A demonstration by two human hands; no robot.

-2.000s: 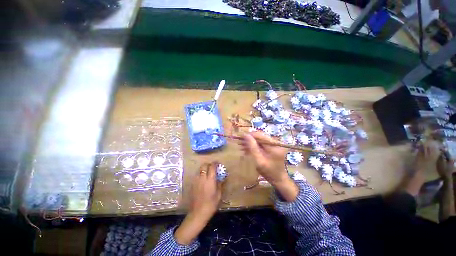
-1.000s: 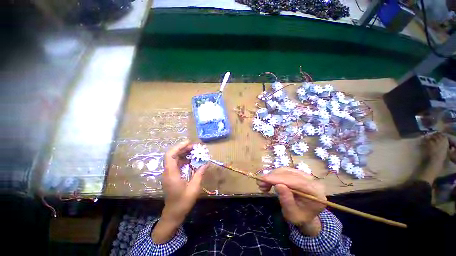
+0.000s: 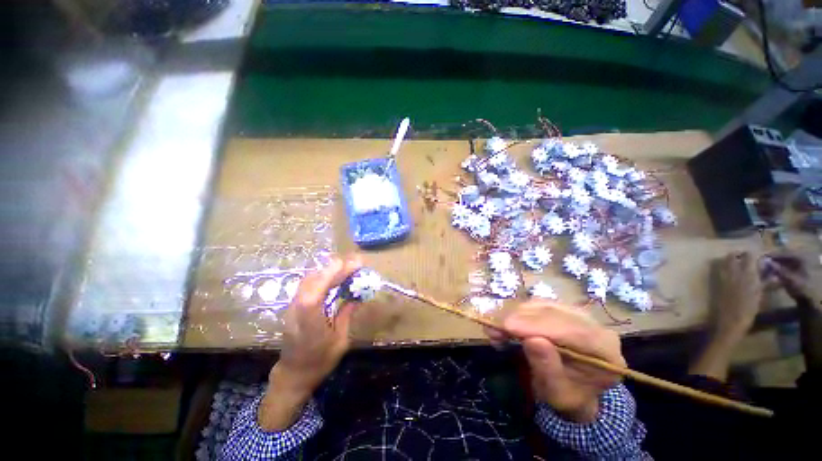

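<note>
My left hand (image 3: 314, 326) holds a small motor (image 3: 364, 284) between thumb and fingers, its white toothed face turned up and to the right. My right hand (image 3: 566, 351) grips a long tan brush (image 3: 452, 310). The brush's pale tip is at the right side of the toothed face; whether it touches is hard to tell. The blue grease tub (image 3: 382, 230) with white paste (image 3: 372, 193) stands above my left hand. A white-handled spatula (image 3: 399, 136) sticks out of it.
A large heap of similar motors (image 3: 577, 216) lies right of the tub. A clear blister tray (image 3: 261, 288) lies left. A green surface (image 3: 469, 76) runs behind the board. At right are a black box (image 3: 735, 180) and another person's hands (image 3: 737, 293). A box of round parts (image 3: 225, 414) is below the edge.
The brush has moved from the tub to the motor's face since the oldest frame. My left hand has raised and turned the motor. My right hand has shifted down and right.
</note>
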